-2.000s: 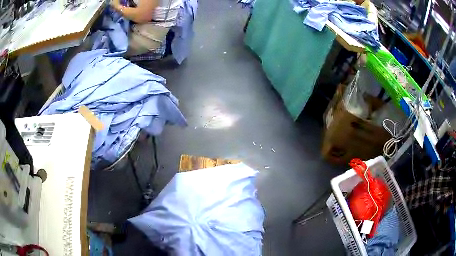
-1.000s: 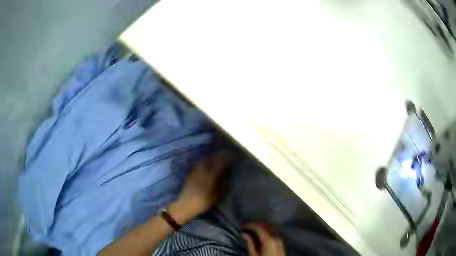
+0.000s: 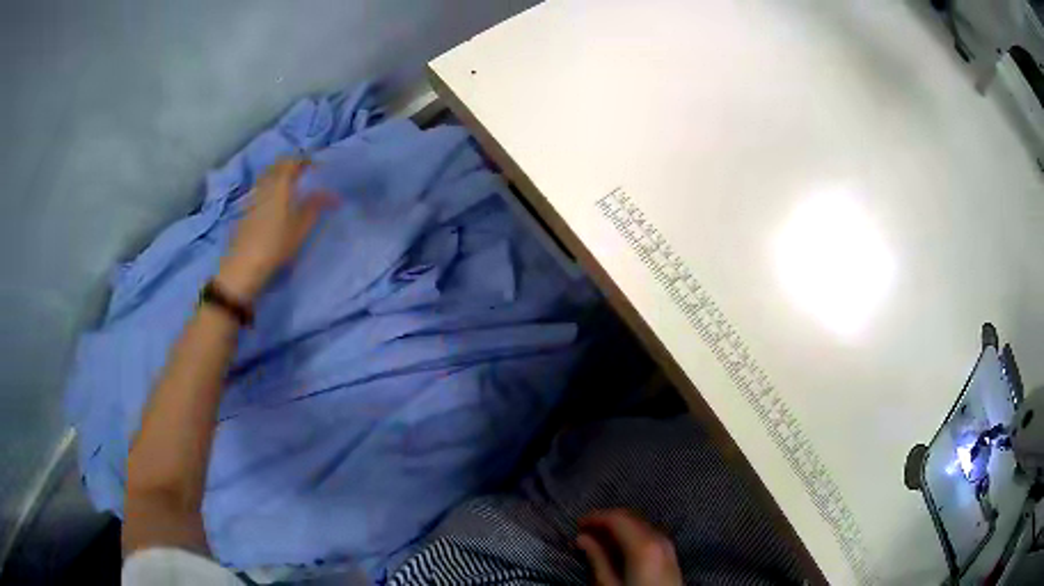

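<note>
A large heap of light blue cloth [image 3: 343, 424] lies left of and below the table edge, with folds and loose edges on top. My left hand [image 3: 273, 218] is on the upper left part of the heap, slightly blurred, its thumb apart from its fingers; no cloth is seen pinched in it. A dark band is round the wrist. My right hand [image 3: 635, 552] is low over my striped clothing, fingers curled, cut off by the bottom edge; nothing is seen in it, but its inner side is hidden.
The white table [image 3: 687, 149] fills the upper right, with a printed ruler [image 3: 733, 355] along its front edge. The lit needle area [image 3: 975, 458] of the sewing machine is at the lower right. Grey floor [image 3: 149, 103] shows beyond the heap. A pale bar [image 3: 44, 486] is at the lower left.
The view has swung from the aisle down to the heap and table. Since one second ago, my left hand has moved from the table-side part of the heap to its far upper left.
</note>
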